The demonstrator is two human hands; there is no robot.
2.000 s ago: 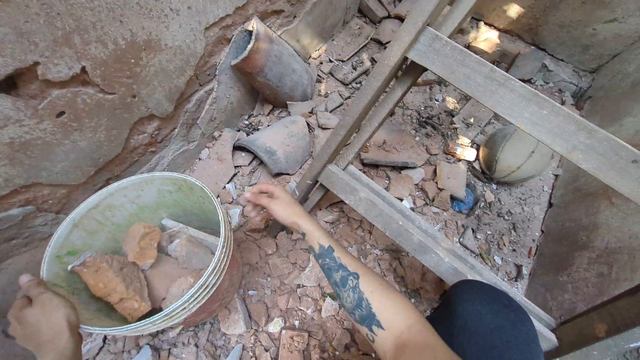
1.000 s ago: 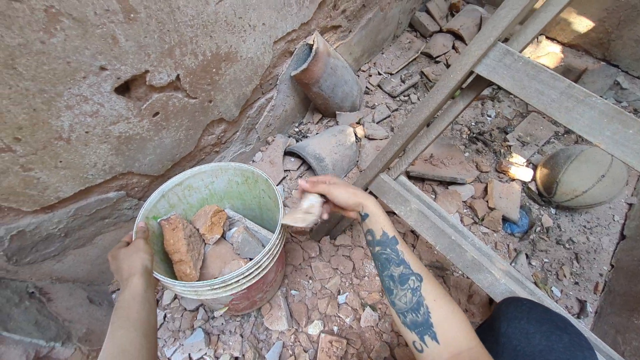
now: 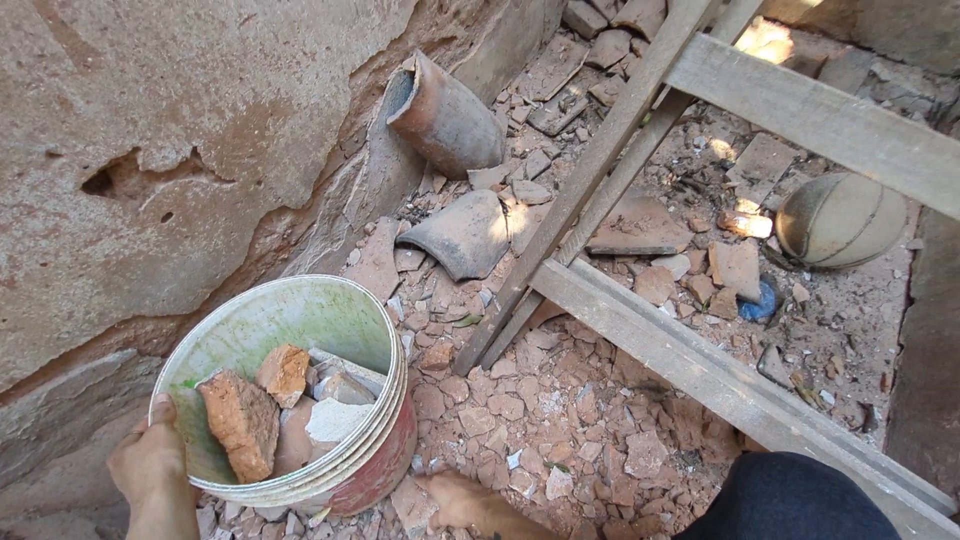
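My left hand [image 3: 154, 457] grips the rim of a plastic bucket [image 3: 367, 450] at the lower left, thumb over the edge. Inside the bucket lie a brick chunk [image 3: 240, 426], a smaller orange piece [image 3: 283, 375] and a pale, flat fragment [image 3: 336, 420] among other rubble. My right hand [image 3: 450, 495] is low beside the bucket's right side, at a flat reddish shard [image 3: 412, 504] on the ground. Its fingertips are partly blurred, so whether they hold the shard does not show.
A wooden ladder [image 3: 592, 172] slants across the right side. Curved clay tiles [image 3: 461, 232] and a clay pipe-like piece [image 3: 450, 120] lie by the crumbling wall [image 3: 187, 97]. A worn ball [image 3: 840, 220] sits beyond the ladder on rubble. My dark-clothed knee [image 3: 787, 499] is at the bottom.
My right hand, which held a pale fragment beside the bucket's rim one second ago, has moved down to the ground. A pale fragment now lies in the bucket. My left hand stays on the rim.
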